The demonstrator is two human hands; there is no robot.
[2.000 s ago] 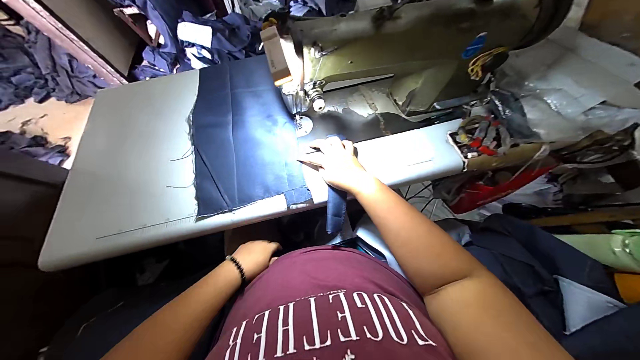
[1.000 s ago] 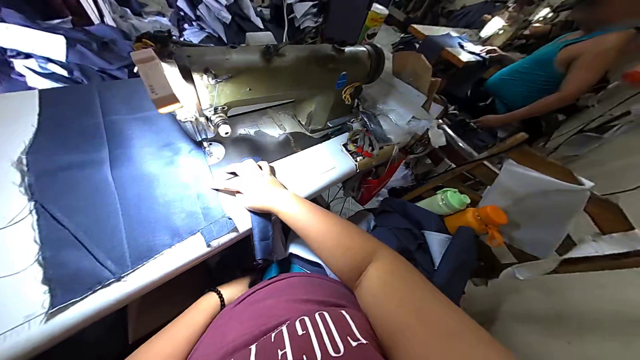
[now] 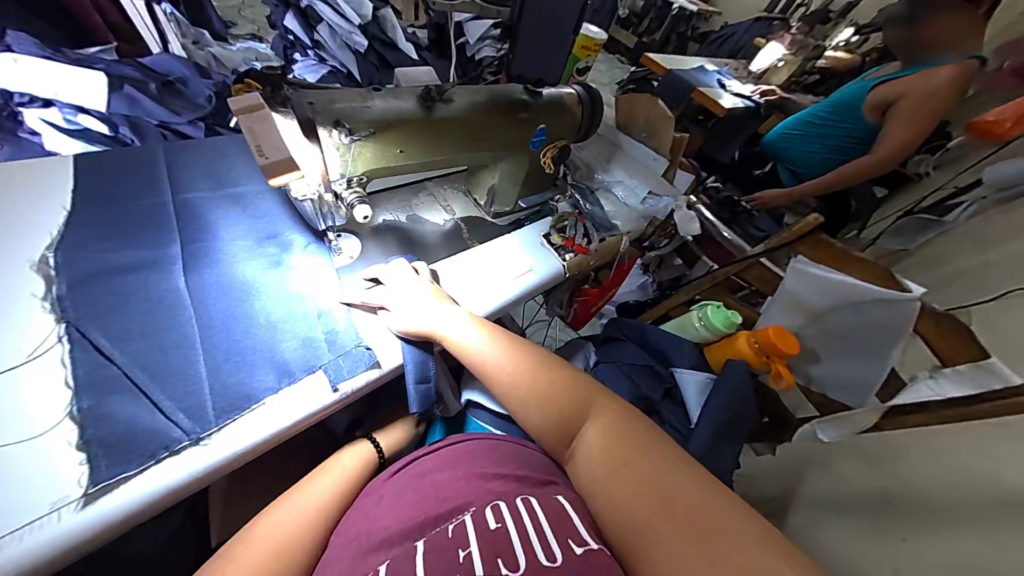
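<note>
A large navy cloth panel [image 3: 216, 296] with frayed edges lies on the white sewing table, left of the presser foot of an olive-green industrial sewing machine [image 3: 432, 132]. Just in front of the round needle plate [image 3: 344, 249], my right hand [image 3: 412, 300] has its fingers bent over a narrow navy cloth strip [image 3: 419, 376], which hangs over the table's front edge. Dark pointed shapes show at these fingertips; whether they are a tool is unclear. Below the edge, close to the maroon shirt, my left hand [image 3: 404, 434] is beside the hanging strip, its fingers mostly hidden. A black bead bracelet circles that wrist.
Cloth pieces [image 3: 336, 40] are heaped behind the machine. An open compartment [image 3: 572, 240] with small items is at the table's right end. Green [image 3: 704, 322] and orange bottles [image 3: 750, 349] stand near navy garments at right. Beyond, a person in a teal top [image 3: 832, 120] works at another table.
The view has swung right, bringing the bottles and the other person into sight. My left hand has moved from the shirt front to beside the hanging strip. My right hand remains near the needle plate.
</note>
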